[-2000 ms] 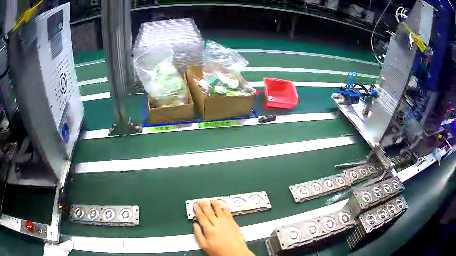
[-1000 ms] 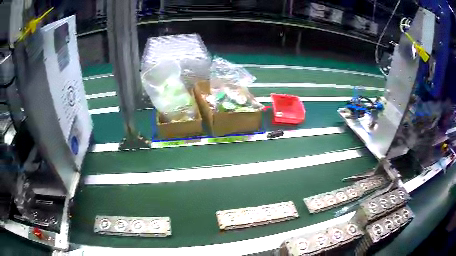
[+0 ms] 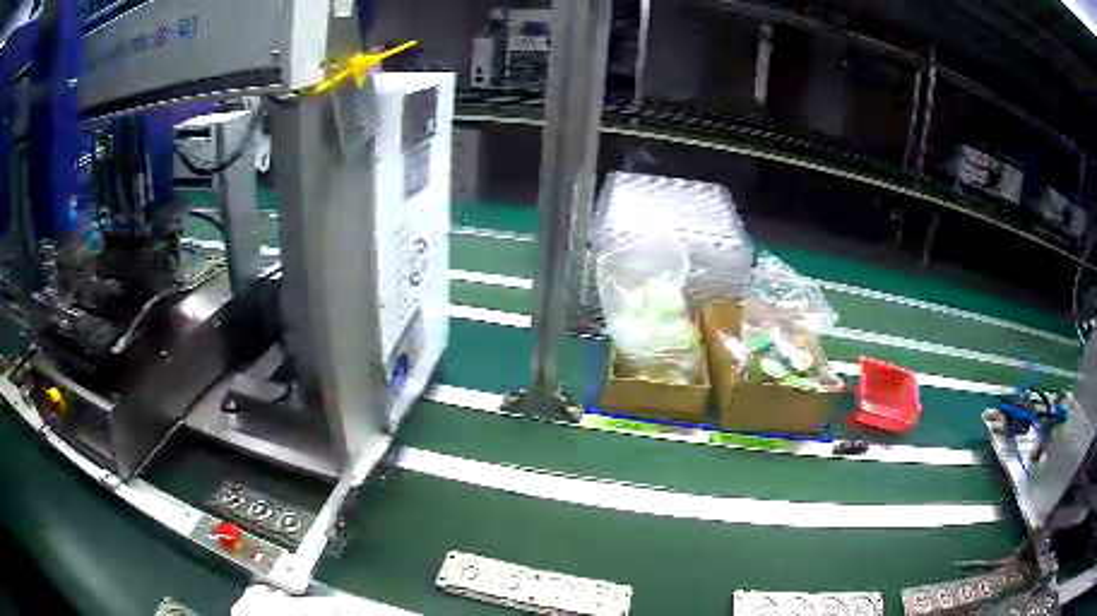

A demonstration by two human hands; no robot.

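No hand is in view. Nearest in front, a silver carrier fixture (image 3: pixel 533 586) with a row of round nests lies on the green surface (image 3: pixel 602 535). A second carrier fixture (image 3: pixel 807 603) lies to its right, cut by the bottom edge. A third carrier fixture (image 3: pixel 977 592) lies at the lower right beside the right station. Another carrier fixture (image 3: pixel 260 510) sits inside the left station's frame, behind the red push button (image 3: pixel 229 533).
Left, a grey station with a white control box (image 3: pixel 415 241) and a metal post (image 3: pixel 563 217). Behind are cardboard boxes (image 3: pixel 770 407) with bagged pieces, clear trays (image 3: pixel 680 217) and a red bin (image 3: pixel 888 396). A white cloth (image 3: pixel 286 604) lies at the bottom left.
The view has swung left, so the scene has shifted right and the left station shows more. The hand that touched the middle carrier is gone from view. The stacked carriers are out of view.
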